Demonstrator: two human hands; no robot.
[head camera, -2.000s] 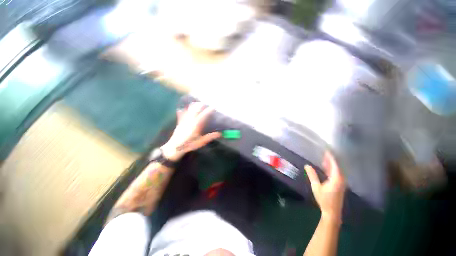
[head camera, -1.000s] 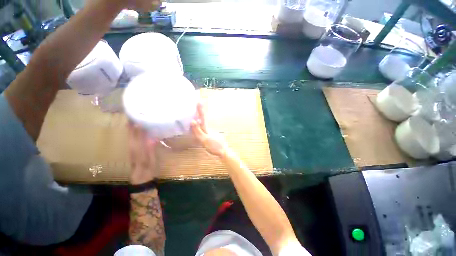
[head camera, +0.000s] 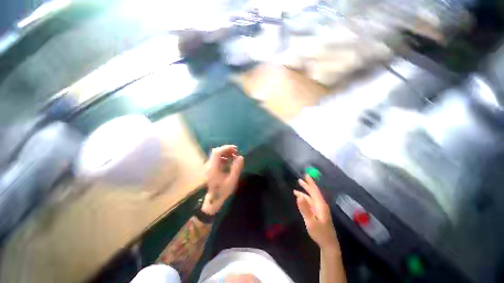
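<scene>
My left hand (head camera: 222, 174) is empty with curled, parted fingers, over the front edge of the bench. My right hand (head camera: 315, 213) is empty with fingers extended, just in front of the dark control panel (head camera: 334, 185), near a green button (head camera: 313, 173). I cannot tell if it touches the panel. A red button (head camera: 362, 218) sits in a pale strip on the panel, with another green button (head camera: 415, 265) beyond it. A white round housing (head camera: 124, 146) lies on the cardboard (head camera: 110, 221) at left. The frame is heavily blurred.
The green bench top (head camera: 229, 119) shows between two cardboard pieces. The grey metal press base (head camera: 353, 149) is at right, with blurred whitish material on it. Blurred pale parts lie at the back beyond the cardboard (head camera: 282, 91). A blurred grey shape is at far left.
My hands have let go of the white housing, which stays on the left cardboard. Both hands have moved right, and the view has swung right toward the press panel.
</scene>
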